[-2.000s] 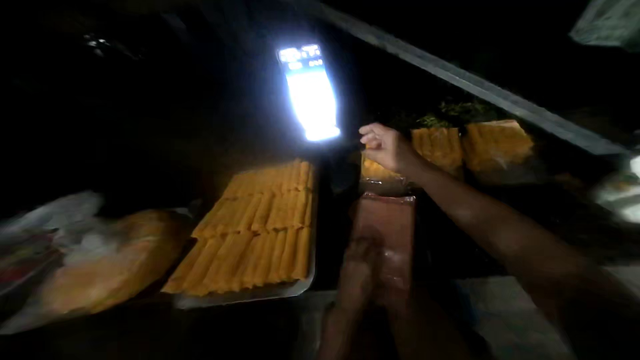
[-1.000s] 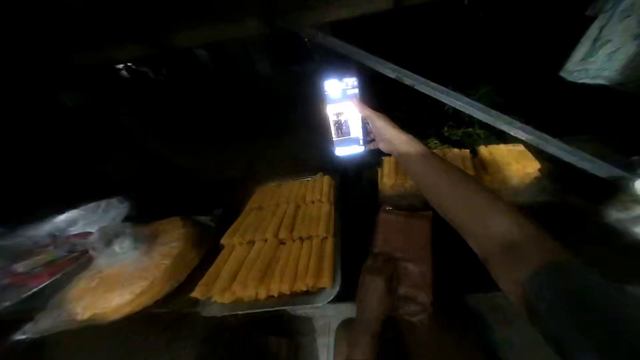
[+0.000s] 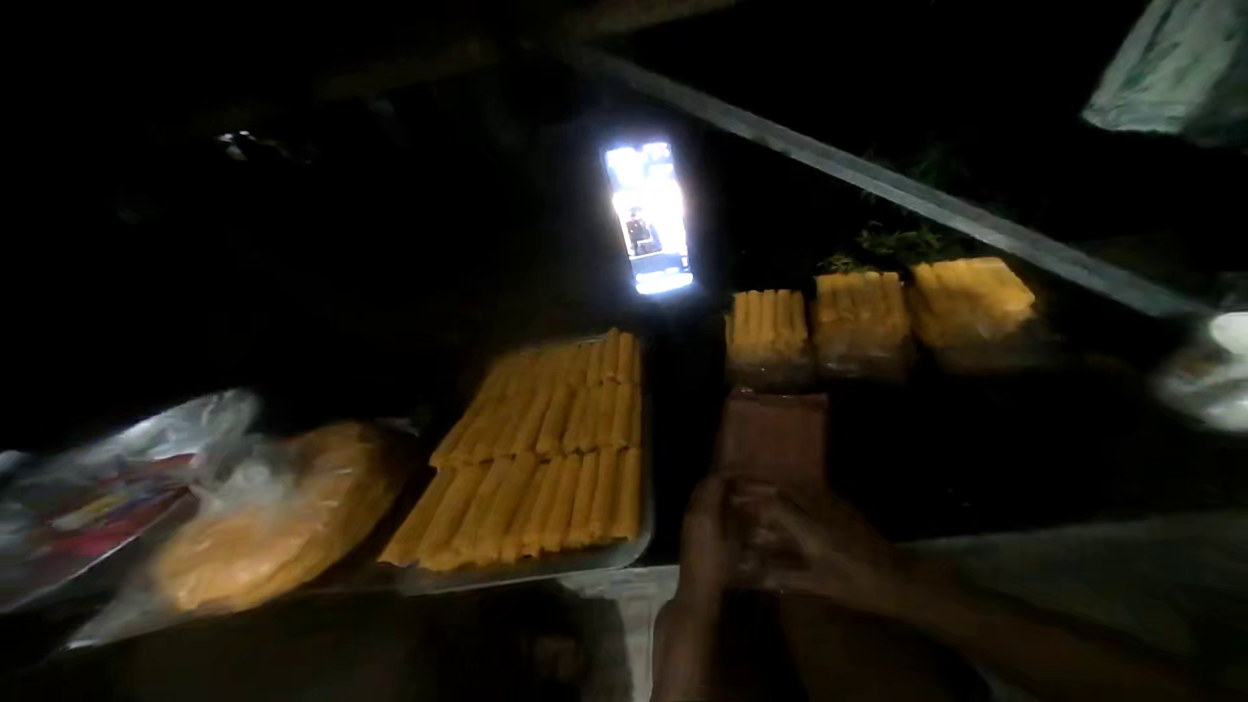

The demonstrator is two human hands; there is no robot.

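My left hand [image 3: 707, 546] and my right hand [image 3: 829, 546] are together at the near end of a reddish-brown plastic-wrapped pack [image 3: 775, 434]; both grip it, though darkness hides most fingers. Left of them, a metal tray [image 3: 639, 551] holds rows of rolled yellow-orange wrappers [image 3: 546, 439]. Beyond the pack stand several bagged bundles of similar rolls [image 3: 767, 327], side by side. A phone [image 3: 651, 219] with a bright lit screen stands upright behind the tray and the bundles.
At the left lie a clear plastic bag of round, flat yellow-orange wrappers [image 3: 283, 517] and another clear bag with reddish contents [image 3: 117, 507]. A pale bar [image 3: 877, 180] runs diagonally behind the bundles, near green leaves [image 3: 897, 244]. A whitish plastic bag [image 3: 1214, 380] is at the right edge.
My right hand, which was at the phone's screen a second ago, has come back down to the pack beside my left hand. The phone's screen remains lit.
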